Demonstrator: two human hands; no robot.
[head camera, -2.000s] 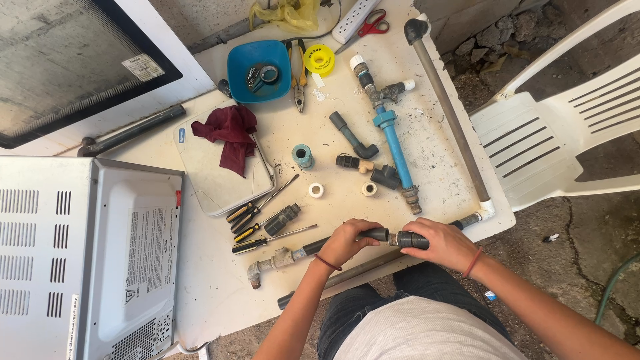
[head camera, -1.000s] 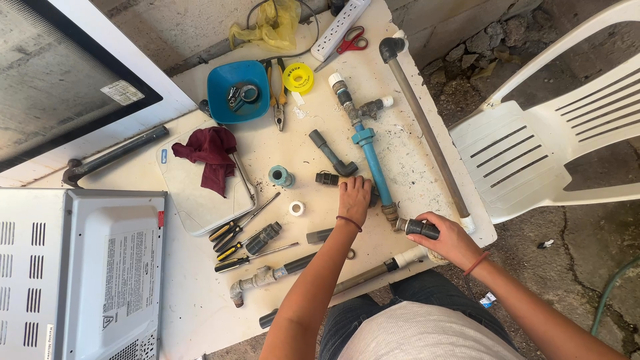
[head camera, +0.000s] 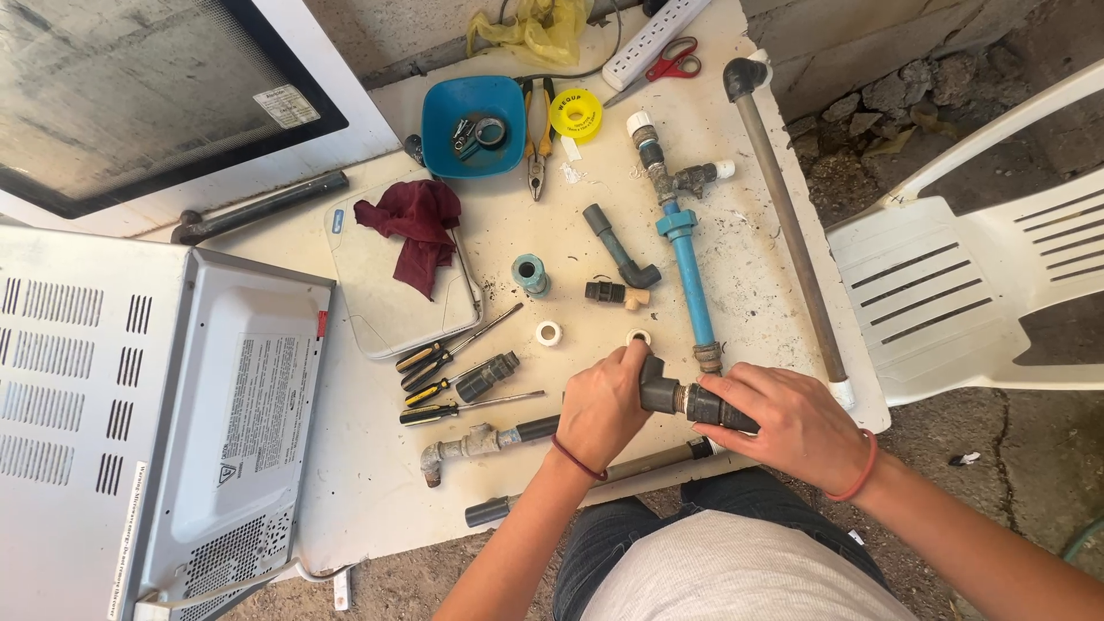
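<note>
My left hand (head camera: 608, 397) grips a dark grey plastic pipe tee (head camera: 660, 385). My right hand (head camera: 772, 417) holds a black threaded pipe fitting (head camera: 723, 407), whose threaded end meets the tee's opening. How far the threads are engaged cannot be told. Just beyond my hands lies a blue pipe assembly (head camera: 690, 276) with a union. A white ring fitting (head camera: 638, 336) is partly behind my left fingers, and another white ring (head camera: 548, 334) lies to its left. A black valve-like fitting (head camera: 605, 292) and a grey elbow pipe (head camera: 621, 248) rest farther back.
Screwdrivers (head camera: 470, 407), a pipe with a metal elbow (head camera: 479, 442) and a long grey pipe (head camera: 647, 464) lie nearby. Behind are a blue bowl (head camera: 431, 129), pliers (head camera: 539, 142), yellow tape roll (head camera: 575, 115) and scissors (head camera: 673, 62). A microwave oven (head camera: 250, 388) stands left, a white chair (head camera: 923, 285) right.
My left hand reached among the fittings near the black valve-like piece one second ago; it now holds the grey tee against the fitting in my right hand. Two seconds ago it held a dark pipe piece.
</note>
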